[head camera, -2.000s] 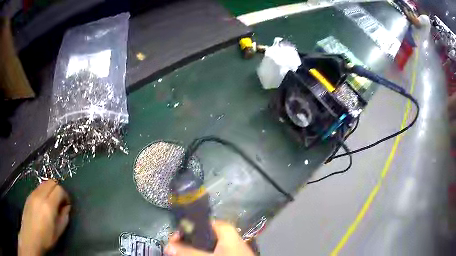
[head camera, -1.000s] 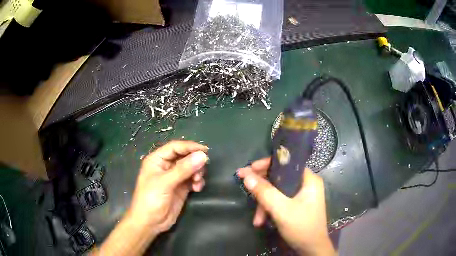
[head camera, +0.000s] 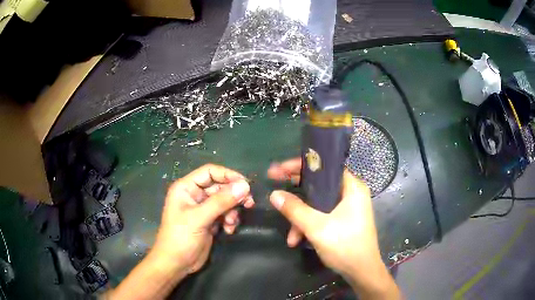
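My right hand (head camera: 337, 225) holds the black electric screwdriver (head camera: 322, 158) upright against the palm, its yellow band and cord end at the top. The thumb and a finger of this hand are apart, with nothing clear between them. My left hand (head camera: 199, 217) is left of it, thumb and index fingertips pinched together; a tiny reddish or shiny bit shows at the tips, too small and blurred to name. A tangled heap of silver metal strips (head camera: 264, 88) spills from a clear plastic bag (head camera: 276, 35) beyond the hands. The round screw dish (head camera: 372, 155) is partly behind the screwdriver.
Black plastic housings (head camera: 104, 222) lie jumbled at the left, beside an open cardboard box (head camera: 64, 99). The screwdriver cord (head camera: 419, 146) curves over the green mat right of the dish. A white container (head camera: 480, 81) and a black machine (head camera: 493, 132) stand at the right.
The view has swung left since the oldest frame. My left hand has left the strip heap and is beside my right hand. Since one second ago, the screwdriver has shifted left and up, and the dark piece at my right fingertips no longer shows.
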